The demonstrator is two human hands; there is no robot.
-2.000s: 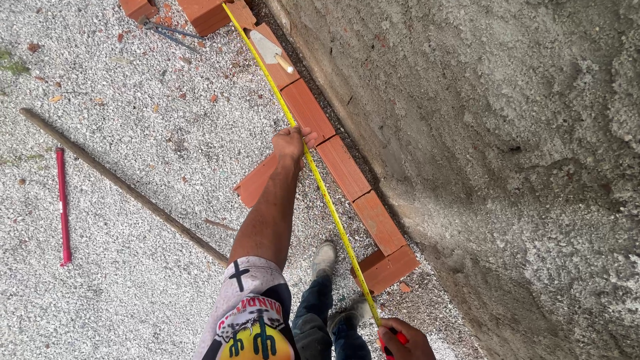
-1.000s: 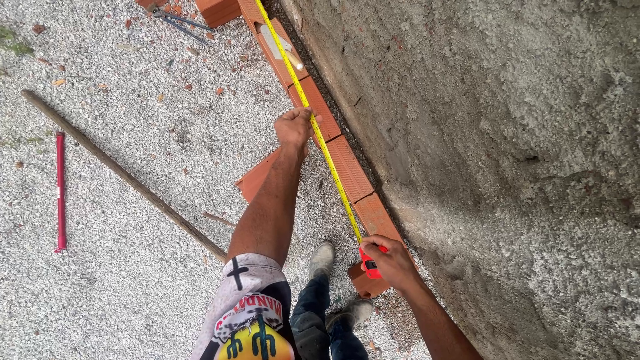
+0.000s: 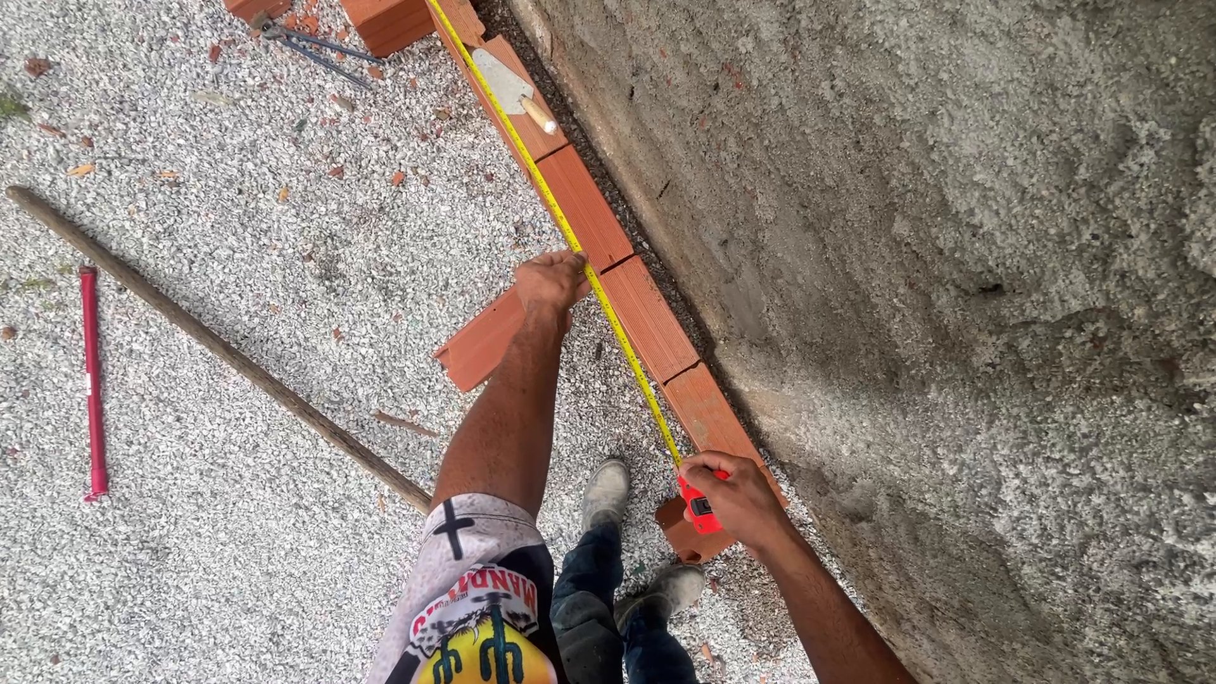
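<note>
My right hand [image 3: 736, 494] grips a red tape measure [image 3: 699, 508] near the lower end of a row of hollow clay bricks [image 3: 649, 318]. From its case the yellow blade [image 3: 632, 361] runs up along the row's left edge and out of view at the top. My left hand [image 3: 556, 283] pinches the blade about midway, its fingers at the brick edge. A pointing trowel [image 3: 503, 84] with a pale handle lies on the bricks farther up. One clay brick [image 3: 484, 340] lies on the gravel, partly behind my left forearm; another [image 3: 692, 537] is under the tape case.
A rough rendered wall [image 3: 902, 237] rises along the row's right side. On the gravel at left lie a wooden pole [image 3: 223, 347] and a red tube-like bar [image 3: 93, 380]. Pincers [image 3: 318, 47] and more bricks [image 3: 389, 24] are at the top. My boots [image 3: 606, 492] stand beside the row.
My right hand with the tape case has moved up along the row from beyond its lower end, and less blade is out between my hands. My left hand stays on the blade.
</note>
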